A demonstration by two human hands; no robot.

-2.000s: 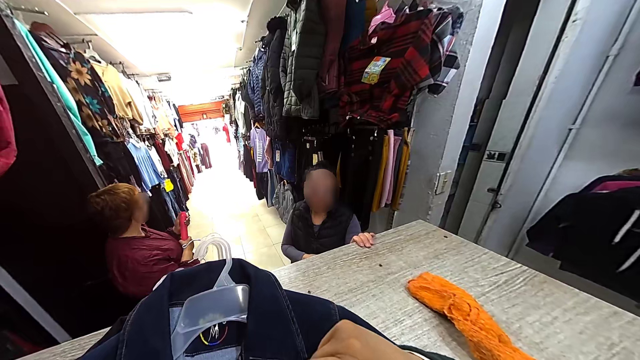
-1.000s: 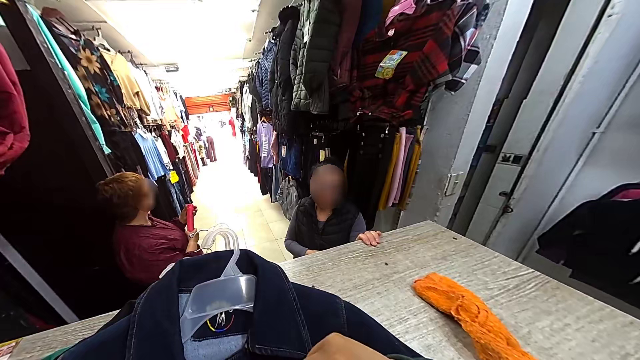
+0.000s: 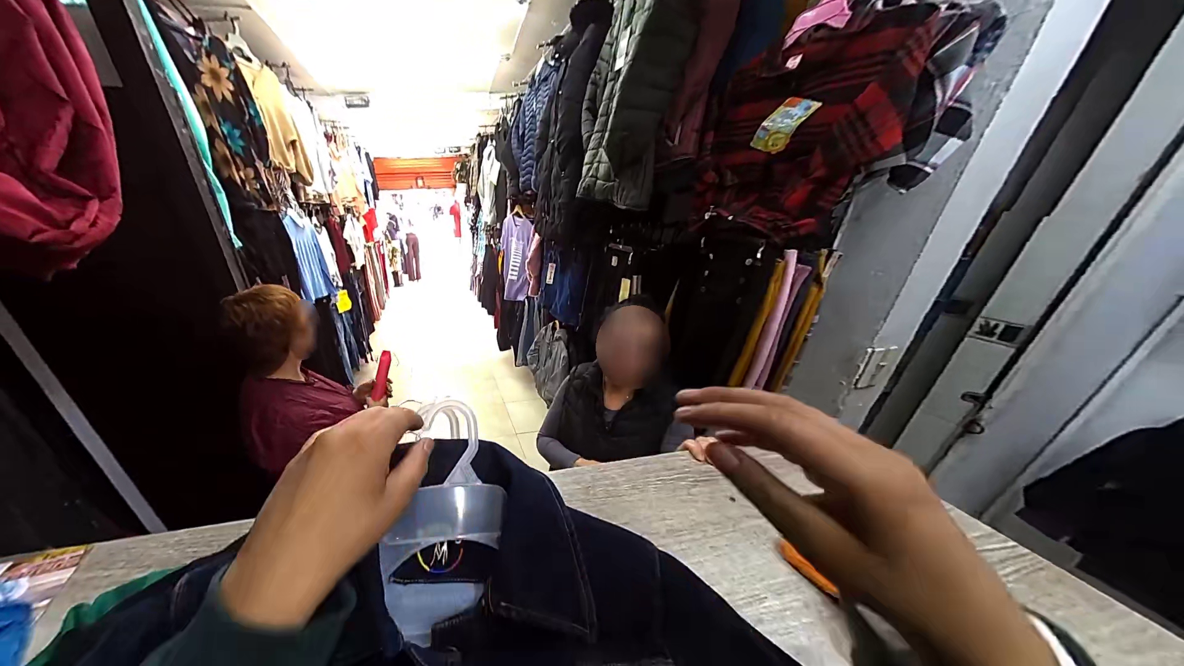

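A dark blue denim jacket [image 3: 629, 573] lies on the wood-grain counter [image 3: 684, 518] in front of me, a clear plastic hanger [image 3: 444, 513] in its collar. My left hand [image 3: 333, 509] is at the left side of the collar, thumb and fingertips beside the hanger's hook; whether they grip it I cannot tell. My right hand [image 3: 832, 499] is raised over the counter right of the jacket, fingers apart and holding nothing. It partly hides an orange cloth [image 3: 807, 566] lying on the counter.
Beyond the counter, a person in a black vest [image 3: 610, 407] rests a hand at its edge. Another person in a maroon top [image 3: 287, 416] holds a red object [image 3: 382, 376] at left. Clothes racks line both sides of a tiled aisle. Dark clothing [image 3: 1119, 518] hangs at right.
My left hand has come into view at the hanger's hook. My right hand, low at the bottom edge before, is now raised at the right, partly covering the orange cloth.
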